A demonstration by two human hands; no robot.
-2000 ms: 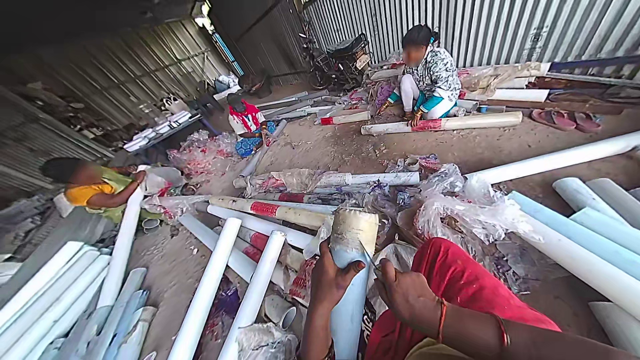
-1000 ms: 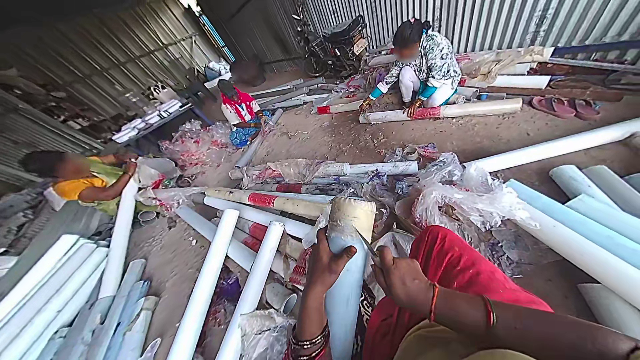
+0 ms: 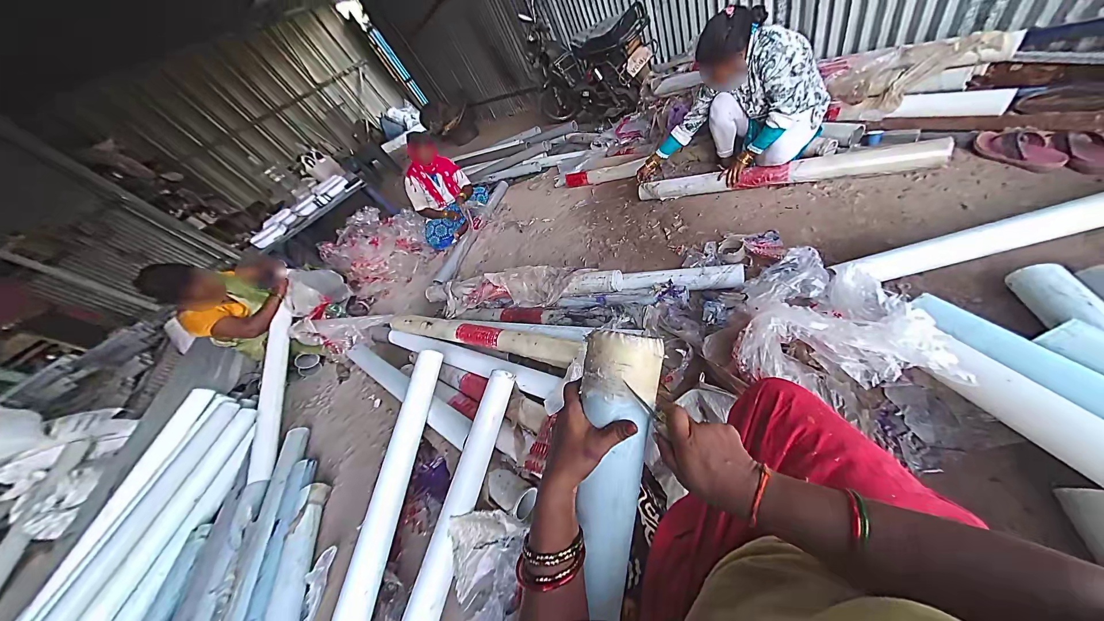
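A light blue plastic pipe (image 3: 614, 492) stands tilted in front of me, its upper end (image 3: 623, 366) wrapped in a cream-coloured layer. My left hand (image 3: 588, 435) grips it from the left, just below that layer, with the thumb across the front. In my right hand (image 3: 700, 453) is a thin blade (image 3: 640, 398), probably a knife, whose tip lies against the pipe near the layer's lower edge. The fingers hide its handle. My red-clad leg (image 3: 802, 448) is to the right of the pipe.
White pipes (image 3: 392, 483) lean at my left, beside a stack of pipes (image 3: 155, 492). Crumpled clear plastic (image 3: 828, 328) lies ahead right, near more pipes (image 3: 1018, 371). Other people crouch or sit beyond: one holds a pipe (image 3: 802, 170) on the ground, another is at far left (image 3: 216, 310).
The person at the upper right has bent lower, with both hands down at the pipe on the ground. My hands remain at the upper end of the blue pipe.
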